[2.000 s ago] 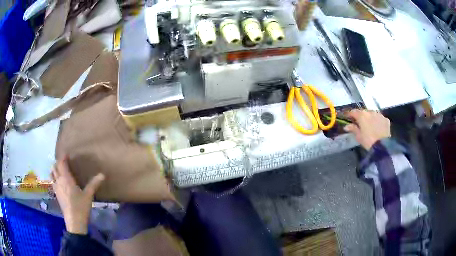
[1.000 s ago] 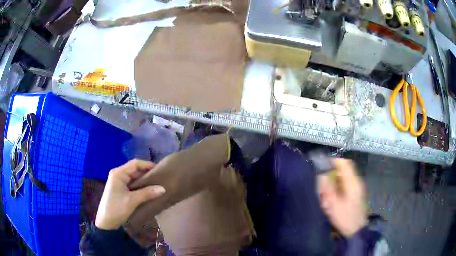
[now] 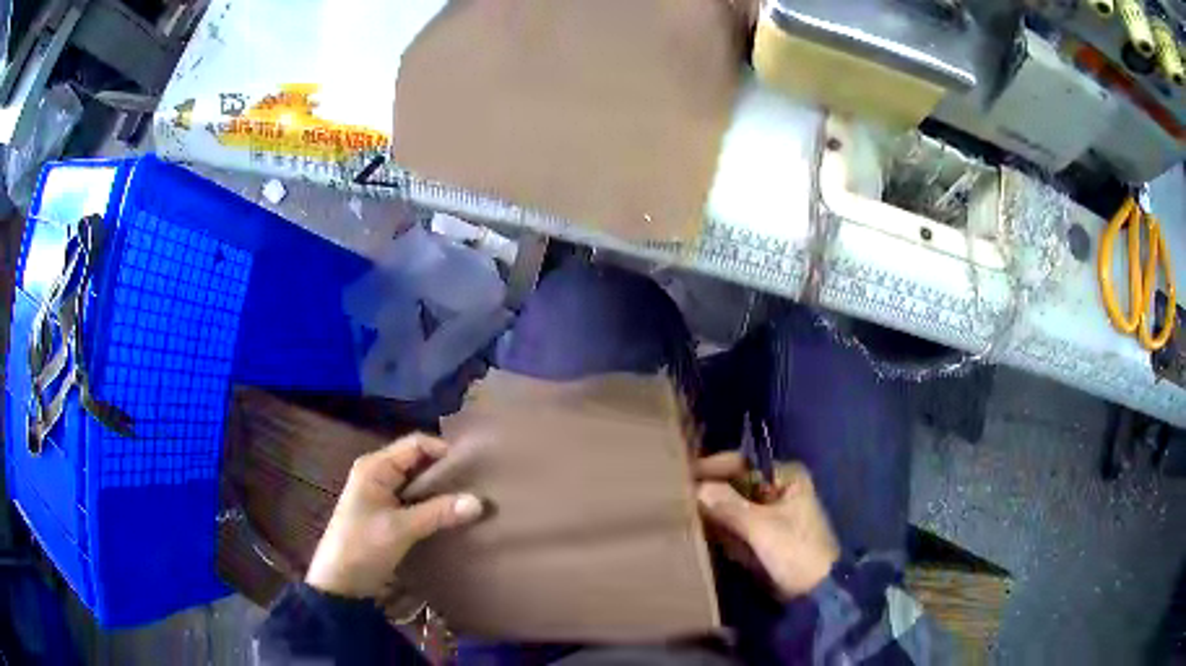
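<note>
A brown fabric piece [image 3: 559, 507] lies flat on the dark-trousered lap, its right edge straight. My left hand [image 3: 384, 514] grips its left edge between thumb and fingers. My right hand [image 3: 767, 520] is at its right edge, fingers closed around a small dark pointed tool [image 3: 758, 453] whose tip points up; the rest of the tool is hidden in the hand. Whether these fingers also pinch the fabric is unclear. Another brown piece [image 3: 566, 111] lies on the white machine table [image 3: 280, 78], left of the overlock machine.
The overlock machine [image 3: 858, 59] stands at the upper right. Orange-handled scissors [image 3: 1135, 273] lie right of it. A blue crate [image 3: 169, 377] with limp dark strips stands at the left. Translucent scraps [image 3: 436, 306] show under the table edge. A brown wooden board [image 3: 286, 475] is beside the crate.
The view has swung left and down. My left hand has left the table for the lap fabric, which now lies flatter. My right hand has come from beside the scissors to the fabric's right edge.
</note>
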